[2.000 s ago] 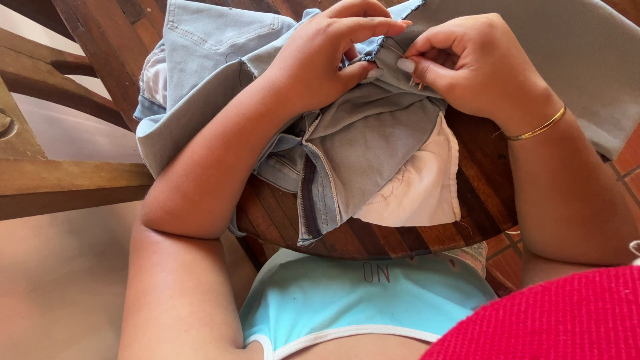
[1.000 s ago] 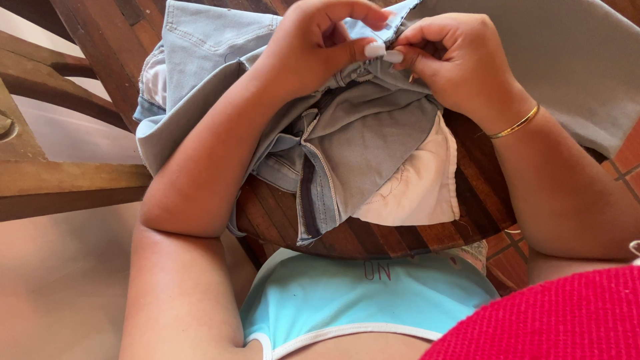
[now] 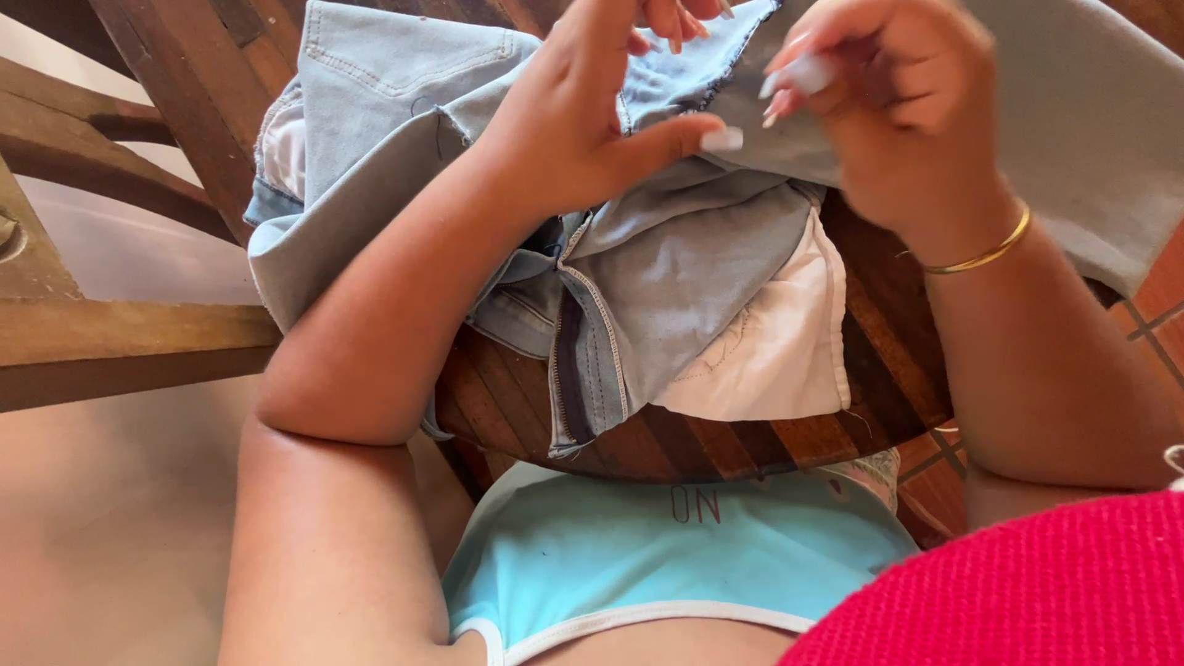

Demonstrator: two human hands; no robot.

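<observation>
Light blue denim jeans (image 3: 398, 55), partly inside out, lie bunched over a round wooden table. Their dark zipper (image 3: 572, 370) points down toward the table's edge, beside a pale pocket lining (image 3: 777, 361). My left hand (image 3: 620, 111) is spread over the upper middle of the denim, thumb stretched right, its upper fingers partly cut off by the frame's top. To its right, my right hand (image 3: 888, 102) is raised above the cloth with thumb and forefinger pinched together, blurred. Whether a needle or thread is between them cannot be told. A dark stitched edge of the denim runs between the hands.
The striped wooden table (image 3: 721, 449) ends in a curved edge close to my body. A wooden chair (image 3: 129, 333) stands at the left. One denim leg (image 3: 1073, 120) drapes over the table's right side, above a tiled floor (image 3: 1161, 287).
Both hands were together at the denim's dark stitched edge; now they are apart. The left fingers have spread, and the right hand has come off the cloth. The jeans lie much as before.
</observation>
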